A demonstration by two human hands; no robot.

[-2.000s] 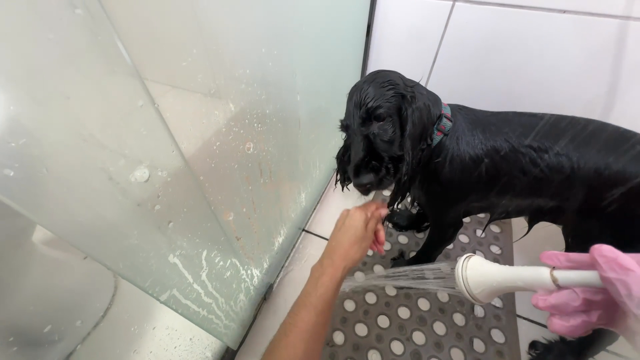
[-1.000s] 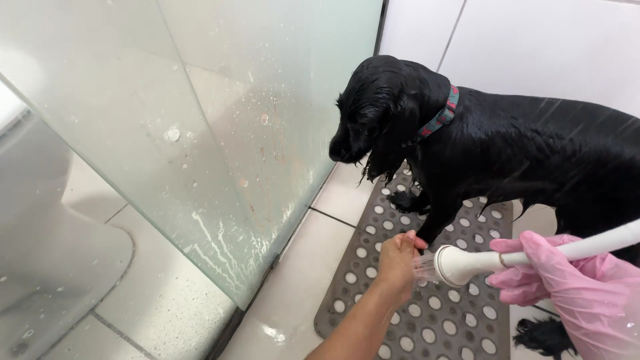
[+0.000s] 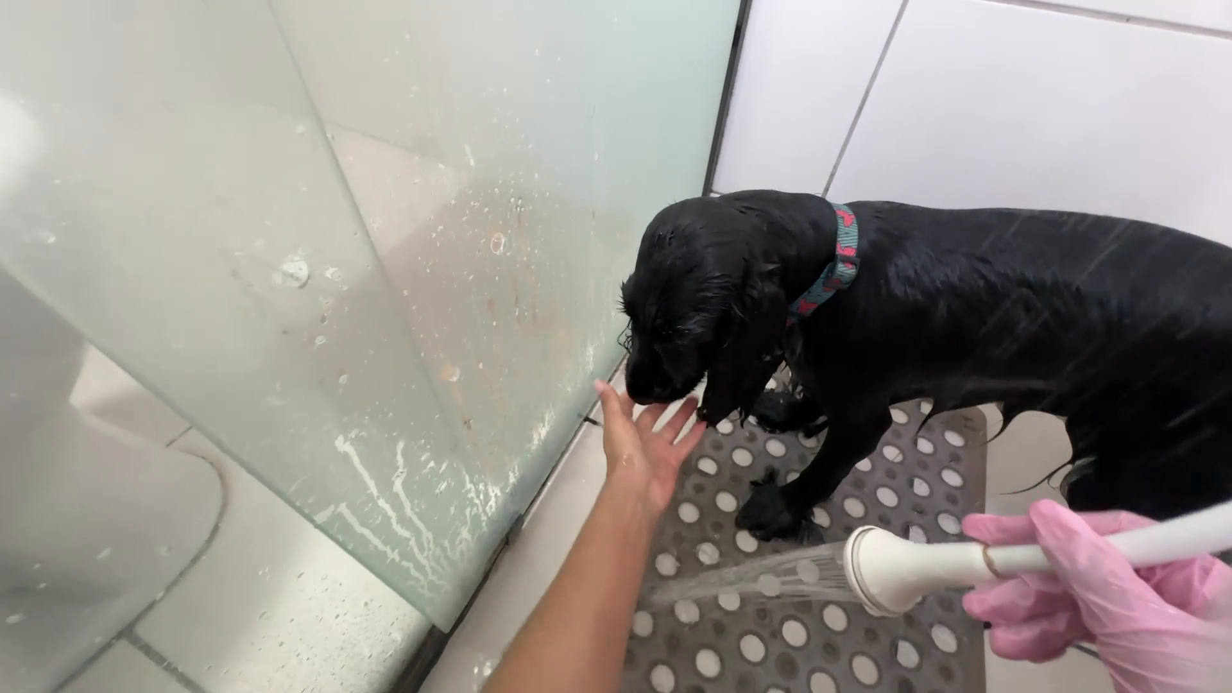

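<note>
A wet black dog (image 3: 972,298) with a patterned collar (image 3: 835,265) stands on a grey bath mat (image 3: 760,635) with round holes. Its head is lowered. My bare left hand (image 3: 650,443) is palm up with spread fingers just under the dog's muzzle; whether they touch is hard to tell. My right hand (image 3: 1088,587), in a pink glove, grips the neck of a white handheld shower head (image 3: 895,570). Water sprays from it to the left, over the mat and toward my left forearm.
A frosted glass shower panel (image 3: 462,241), spotted with drops and streaks, stands at the left along a dark bottom rail. White wall tiles (image 3: 1039,106) rise behind the dog. Pale floor tiles (image 3: 269,577) show through and beyond the glass.
My left hand has moved from in front of the shower head up to the dog's muzzle, and its fingers have spread. The dog's head has dipped.
</note>
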